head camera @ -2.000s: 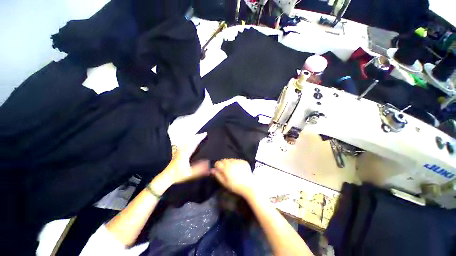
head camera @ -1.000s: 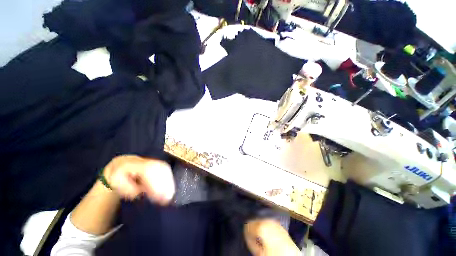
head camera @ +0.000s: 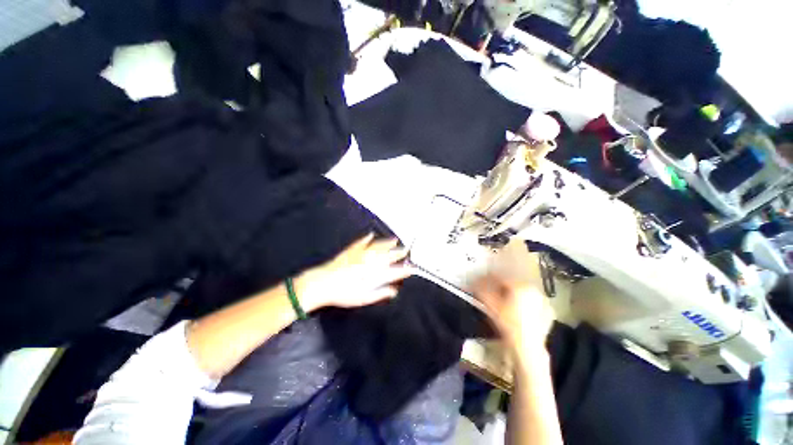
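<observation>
A black garment piece [head camera: 383, 335] lies over the table's front edge and hangs down onto my lap. My left hand [head camera: 361, 274] lies on its left part with the fingers spread, palm down. My right hand [head camera: 513, 287] is blurred, under the sewing machine's head just in front of the needle area; its fingertips are unclear, so its hold on the cloth cannot be told. The white sewing machine [head camera: 600, 248] stands to the right, its needle end [head camera: 491, 230] above the pale bed.
A large black garment mass [head camera: 156, 209] covers the left side. Black cut panels [head camera: 443, 104] lie behind the needle. A dark stack [head camera: 626, 391] sits right of my right forearm. A pink-topped container [head camera: 541, 128] is behind the head. Other machines and thread holders stand farther back.
Both hands have risen from the lap to the table, the right one to the machine bed. Black cloth now covers the front edge that was bare a second ago.
</observation>
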